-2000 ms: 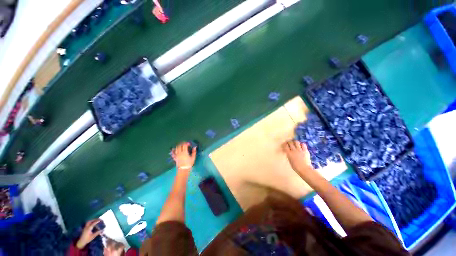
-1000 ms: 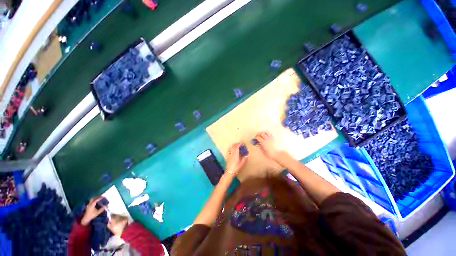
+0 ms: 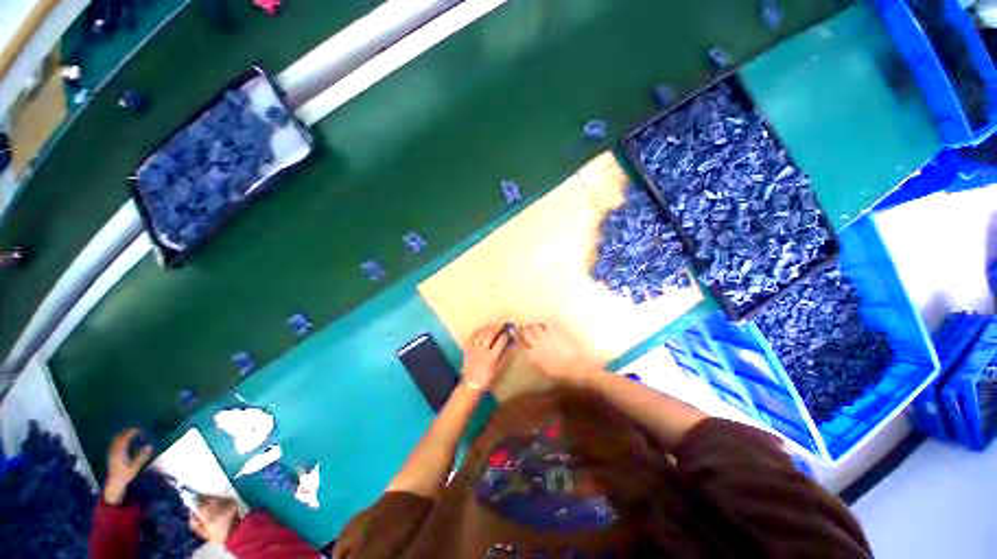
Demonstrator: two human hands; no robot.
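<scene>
My left hand [image 3: 487,354] is over the near part of the tan work board [image 3: 525,273], its fingers closed on a small dark blue plastic part [image 3: 508,331]. My right hand [image 3: 547,347] is close beside it, its fingertips near the same part; whether it grips a part of its own is too small to tell. A heap of blue parts [image 3: 643,249] lies on the right side of the board. A black parts tray [image 3: 732,197] full of such parts stands against the heap.
A smartphone [image 3: 427,371] lies left of the board. Single parts run along the green conveyor belt [image 3: 459,131]. A second parts tray [image 3: 219,164] sits across it. A blue crate [image 3: 875,360] is at the right. A neighbour's hands [image 3: 128,459] work at lower left, near white scraps [image 3: 246,428].
My left hand has come from the belt edge to the board, and my right hand from the heap. Since the last earlier frame, my hands have moved together around the part. The view has shifted.
</scene>
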